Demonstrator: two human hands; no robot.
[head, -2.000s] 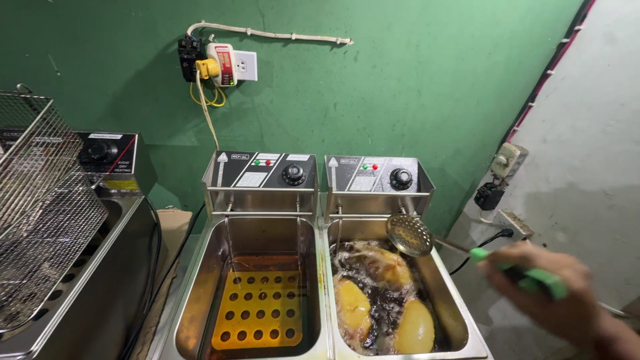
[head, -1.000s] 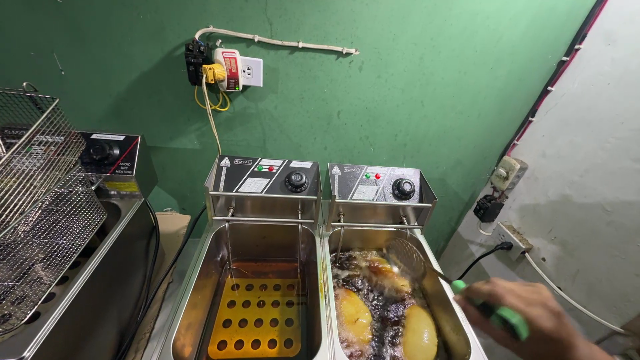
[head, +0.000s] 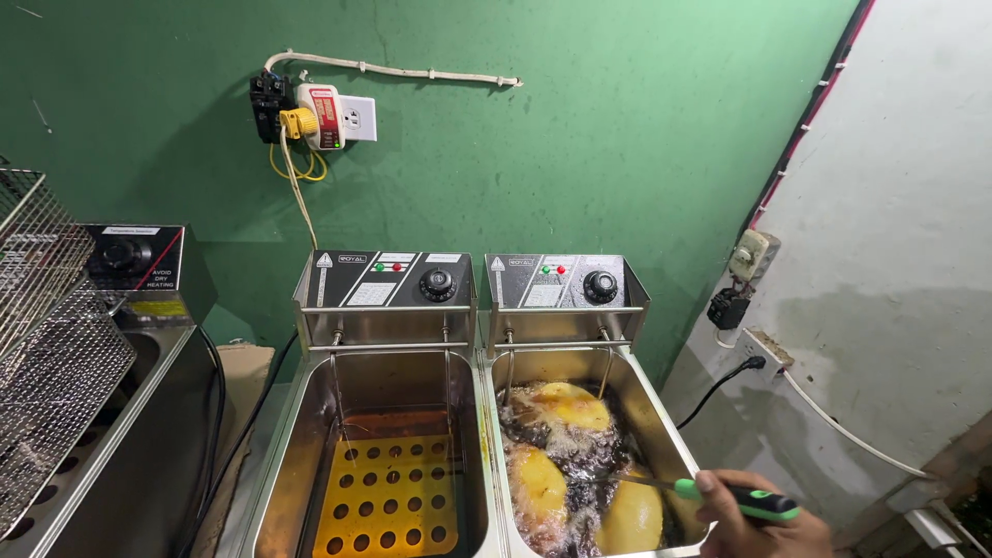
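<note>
My right hand (head: 756,515) grips the green and black handle (head: 736,500) of a metal skimmer at the lower right. The skimmer's shaft runs left over the right fryer tank (head: 666,434), and its head is hidden in the bubbling oil. Several pale yellow pieces of frying food float there: one at the back (head: 570,407), one at the left (head: 536,480) and one at the right (head: 634,515), which the shaft crosses. What the food is, I cannot tell. My left hand is out of view.
The left fryer tank (head: 291,496) holds still oil over a perforated plate (head: 387,496). Another fryer (head: 136,434) with wire mesh baskets (head: 58,403) stands at far left. Control boxes (head: 387,283) line the green wall. Cords and a wall outlet (head: 358,118) are behind, with more wiring at right.
The skimmer's head, earlier seen above the back of the right tank, has gone down into the oil among the pieces. My right hand has moved lower, towards the tank's front right.
</note>
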